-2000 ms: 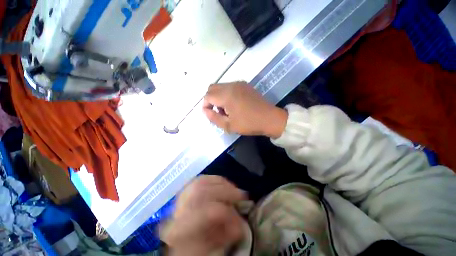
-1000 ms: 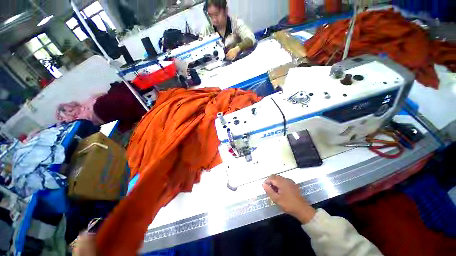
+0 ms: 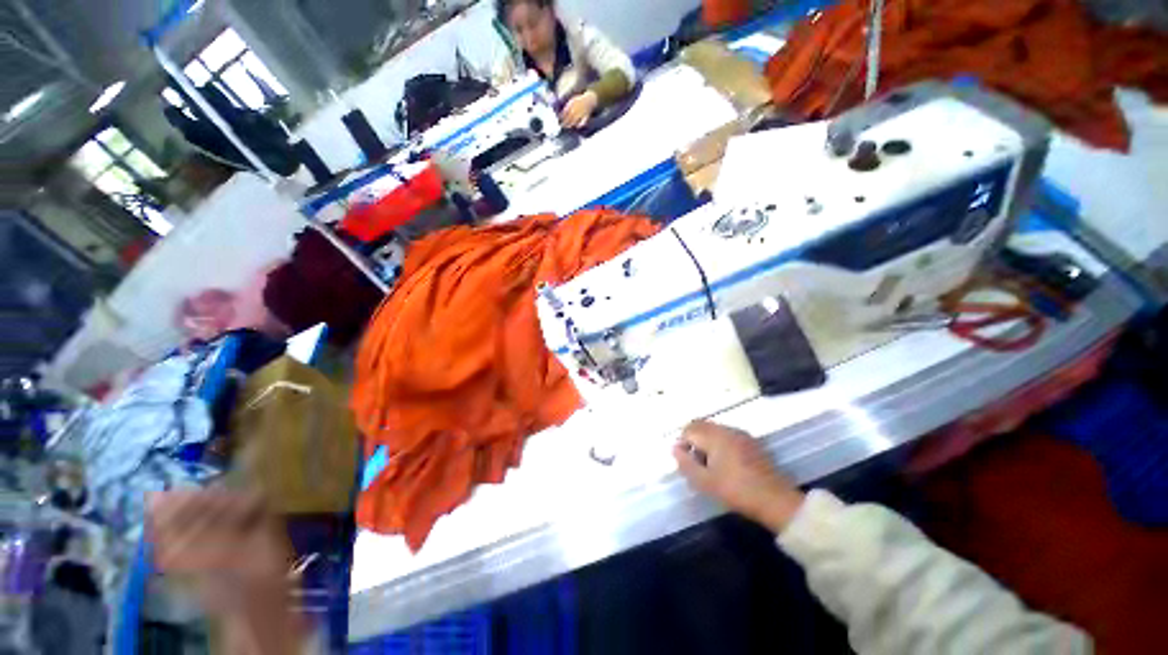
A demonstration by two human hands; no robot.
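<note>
A large heap of rust-orange cloth [image 3: 468, 346] lies on the table left of and behind the white sewing machine [image 3: 769, 243]. My right hand [image 3: 737, 471] rests at the table's front part, before the needle area, fingers curled; a small dark thing may show at the fingertips, too small to tell. My left hand [image 3: 218, 544] is blurred at the lower left, off the table, in front of the cardboard box, with no cloth seen in it. A black smartphone [image 3: 776, 348] lies on the machine bed, right of the needle area.
Red-handled scissors [image 3: 997, 320] lie at the table's right end. A grey ruler edge [image 3: 640, 514] runs along the front. A cardboard box [image 3: 297, 441] and pale cloths [image 3: 147, 403] stand at the left. A person [image 3: 564, 58] sits at another machine behind. More orange cloth [image 3: 961, 58] lies at the back right.
One second ago my left hand was at the orange cloth stretched toward the lower left; now the cloth lies on the table and my left hand is apart from it. My right hand has barely moved.
</note>
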